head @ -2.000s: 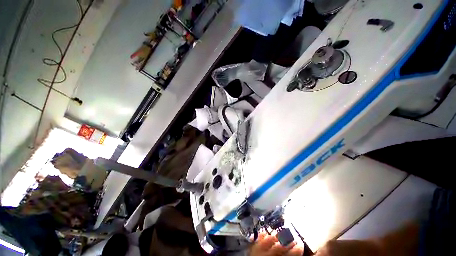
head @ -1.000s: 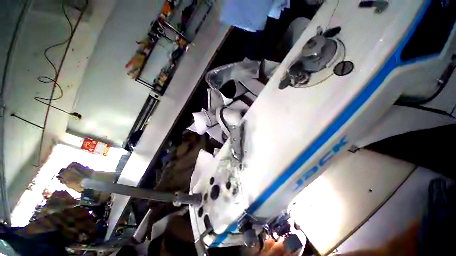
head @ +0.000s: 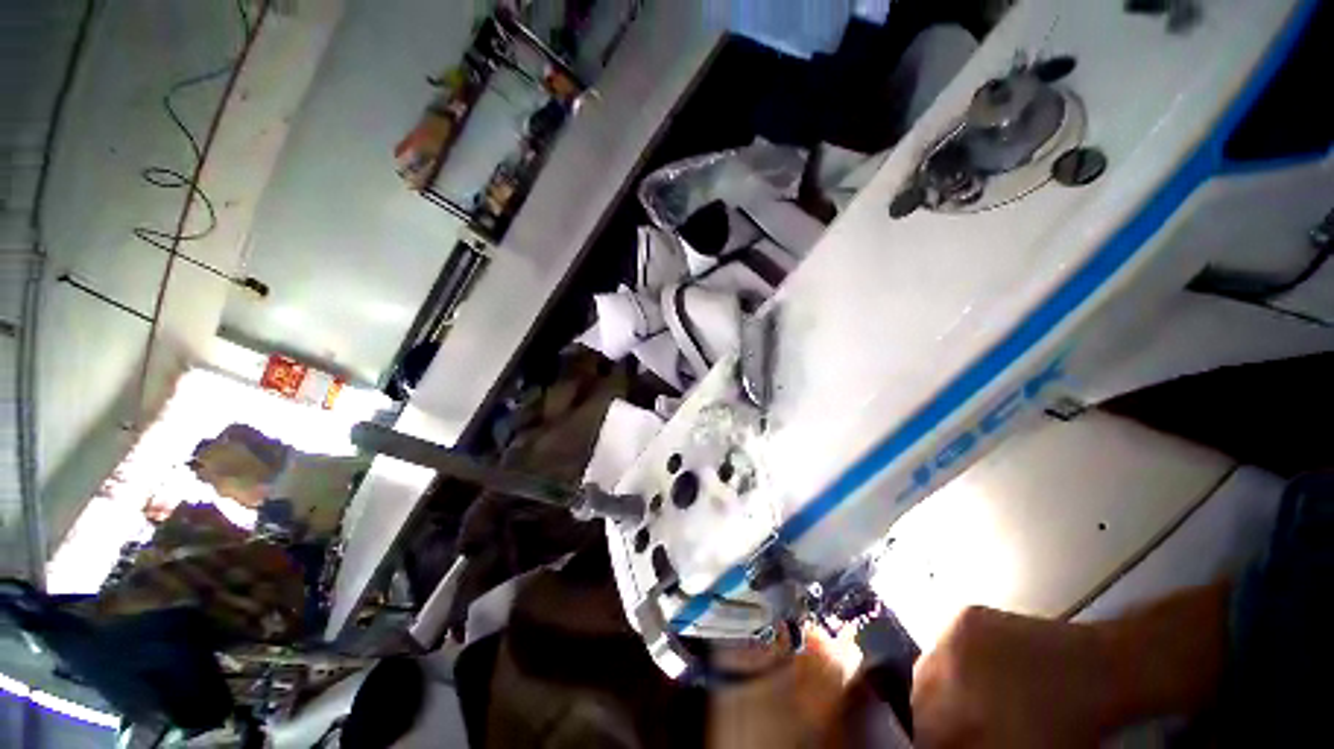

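Observation:
The white sewing machine head point(head: 936, 337) with a blue stripe runs diagonally across the right. Its presser foot and needle area point(head: 841, 603) sits in bright lamp glare. My left hand point(head: 775, 699) is blurred, below the head's left end, cut off by the bottom edge. My right hand point(head: 1010, 680) is blurred, with curled fingers, right of the needle area on the machine bed point(head: 1083, 512). Any fabric at the fingers cannot be made out. Brown fabric point(head: 571, 673) lies left of the needle area.
Grey pieces with dark edging point(head: 710, 315) are heaped behind the head. Light blue cloth point(head: 797, 21) hangs at the top. A long pale table point(head: 541, 249) runs behind. A grey rod point(head: 468, 465) juts left from the head. A fabric pile point(head: 205, 571) is at far left.
My right hand has come further into view beside the needle area, and more of my left hand shows at the bottom. The camera view has shifted slightly.

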